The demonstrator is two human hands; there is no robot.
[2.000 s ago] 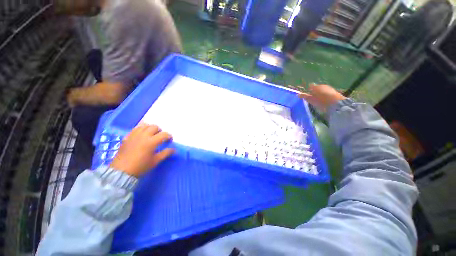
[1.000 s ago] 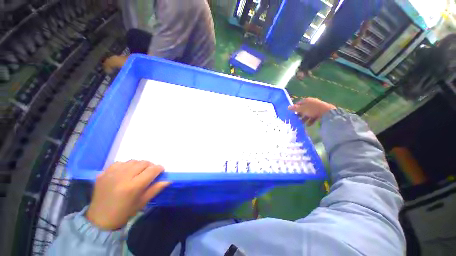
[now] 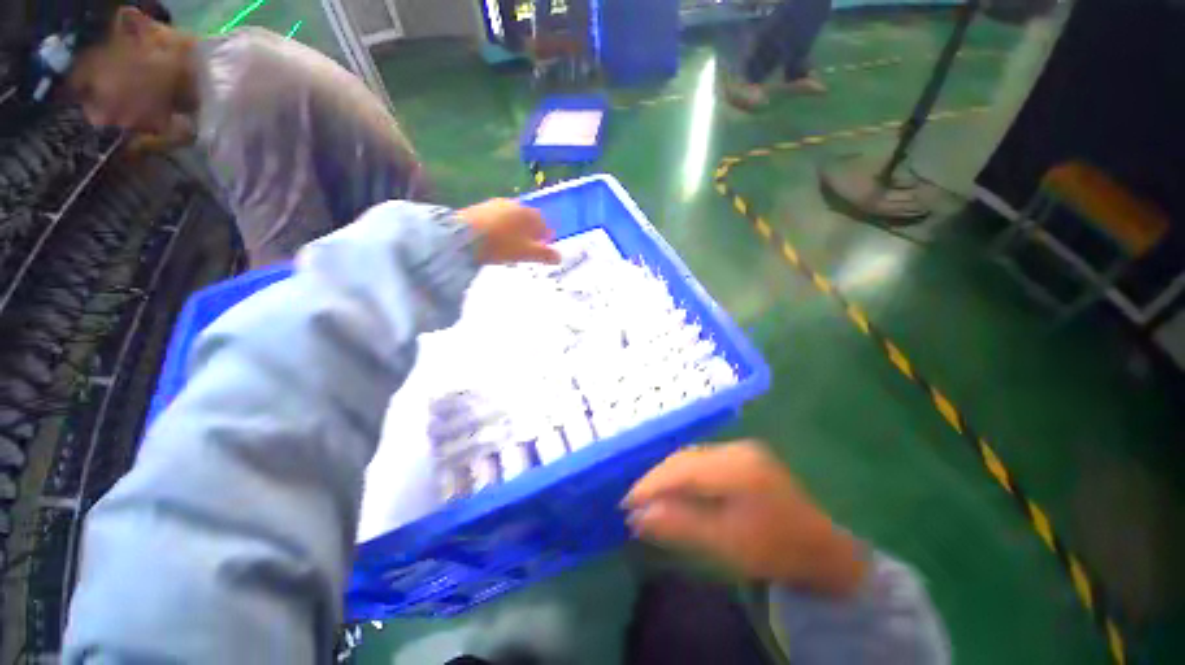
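A blue tote stands in front of me, with rows of white adapters standing on a bright white sheet in its right part. My left arm reaches across the tote. My left hand is over its far side, fingers stretched low above the far adapters; whether it holds or touches one cannot be told. My right hand is blurred, just outside the tote's near right side, its fingers loosely bent, with nothing visible in it.
A person in a grey shirt leans at the rack on the left. A smaller blue tote lies on the green floor ahead. Yellow-black tape, a stand base and a stool are on the right.
Both hands have left the tote's rims. My left hand has moved across to the far side, my right hand back towards me. The tote appears turned, and more of the right-hand floor shows.
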